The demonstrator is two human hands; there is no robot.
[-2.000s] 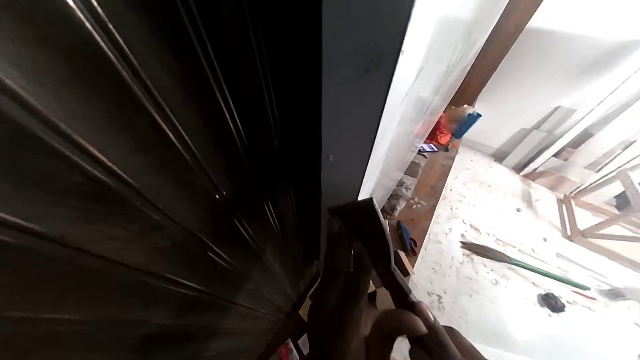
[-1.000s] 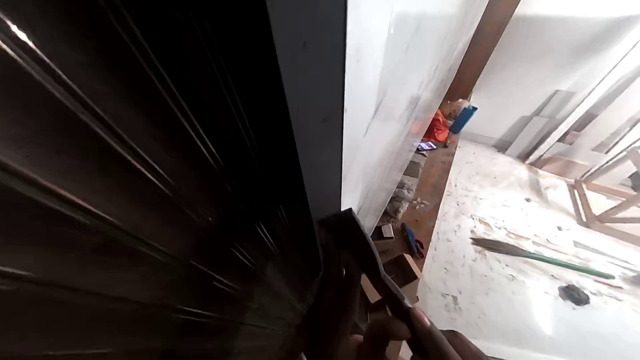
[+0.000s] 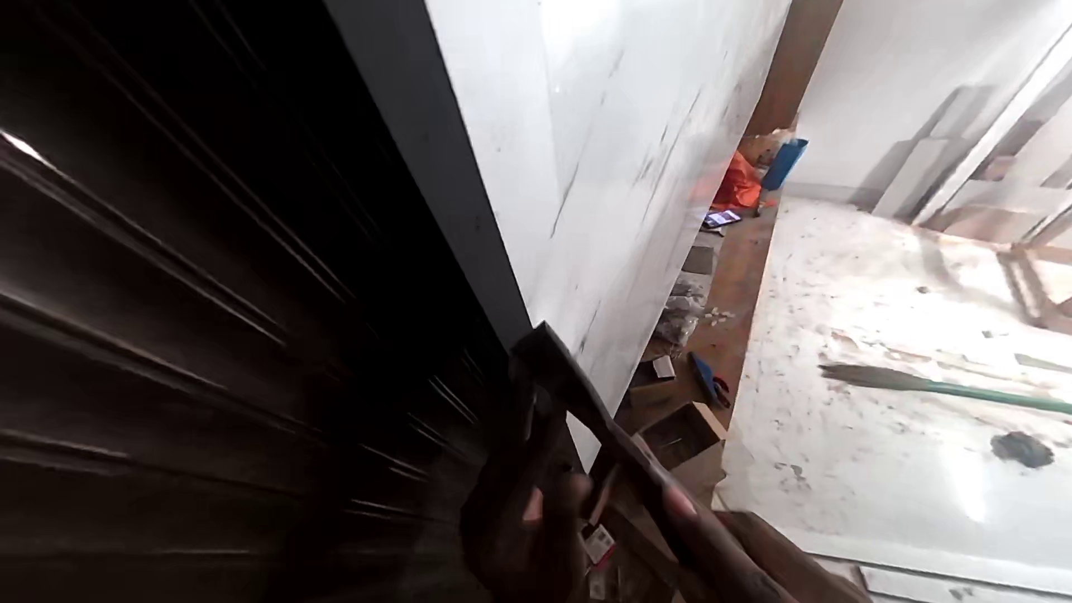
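My right hand [image 3: 720,544] is closed around the handle of a flat-bladed hand tool [image 3: 578,385], with its index finger along the shaft. The blade's broad end meets the narrow dark edge [image 3: 444,167] of a white-faced panel [image 3: 578,167]. My left hand [image 3: 528,511] is in deep shadow just left of the tool, its fingers curled close to the panel's lower edge. Whether those fingers grip the panel or something else cannot be told. A dark ribbed surface [image 3: 167,335] fills the left side.
Beyond the panel, a brown ledge [image 3: 741,276] carries an orange plastic bag [image 3: 737,184], a blue object [image 3: 785,163], a phone [image 3: 722,219] and blue-and-red scissors [image 3: 710,381]. An open cardboard box [image 3: 682,435] stands nearer. A green-handled broom [image 3: 946,386] lies on the littered pale floor at right.
The view has shifted, showing more of the panel's white face and less of its dark edge. The tool's blade remains at that edge, with both hands close by.
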